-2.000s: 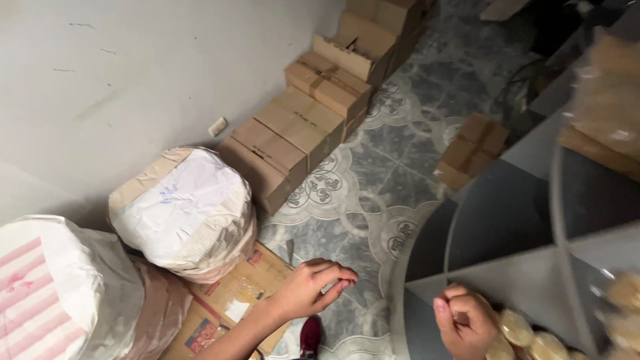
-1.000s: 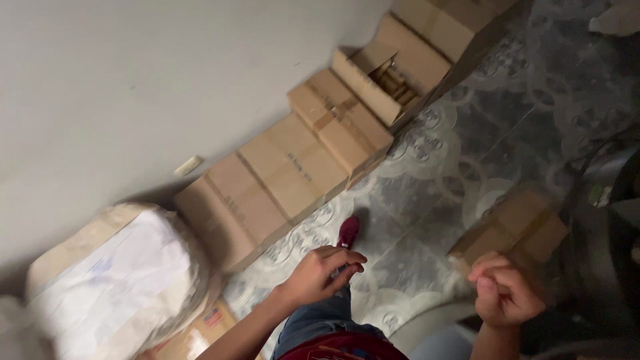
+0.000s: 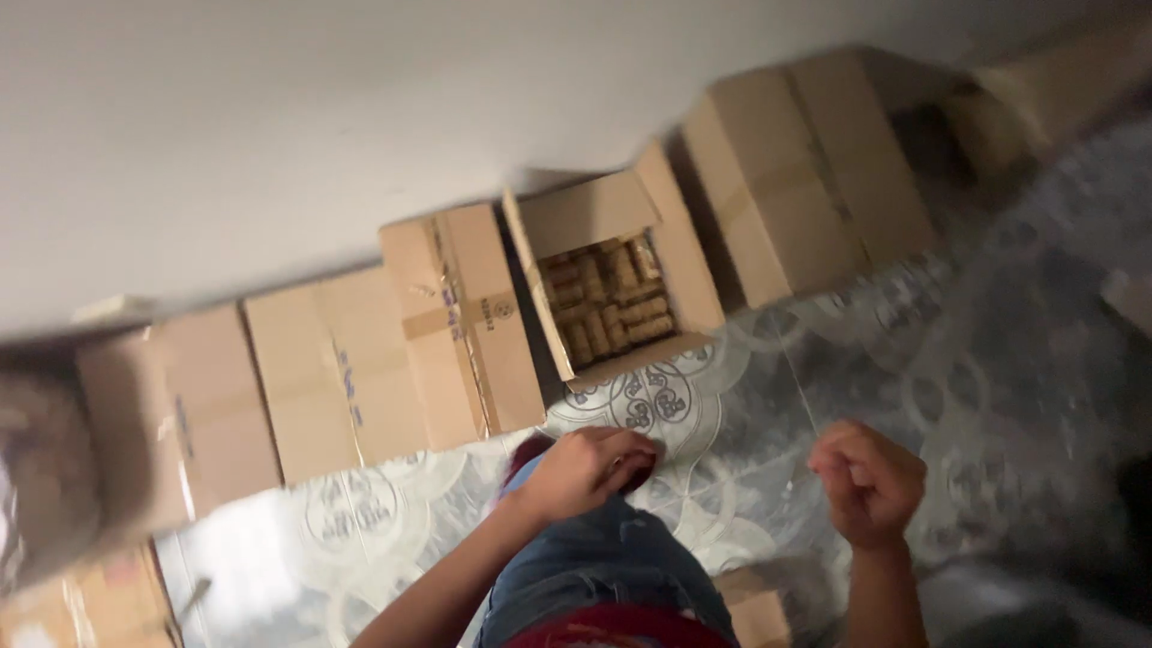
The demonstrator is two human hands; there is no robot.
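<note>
My left hand [image 3: 589,470] hangs in front of my jeans, fingers loosely curled, with no object seen in it. Off to the right, my right hand [image 3: 868,481] is held above the tiled floor, its fingers curled in and nothing visible in them. Beyond my left hand stands an open cardboard box [image 3: 688,261], its flaps raised. Inside it lie rows of small tan cylindrical pieces [image 3: 612,301], blurred, of a kind I cannot tell. A taped cardboard box [image 3: 472,328] stands beside it on the left, and a larger closed box [image 3: 814,175] on the right.
More cardboard boxes [image 3: 328,364] line the white wall [image 3: 270,135]. A wrapped bundle [image 3: 45,468] is at the far left, above a flattened-looking cardboard piece [image 3: 81,603]. Another cardboard box [image 3: 756,612] is low behind my legs on the patterned tile floor [image 3: 693,441].
The view has swung right along the row of boxes, and the open box is now nearer. The wrapped bundles have slid mostly out of view at the left. Both hands remain without any visible object.
</note>
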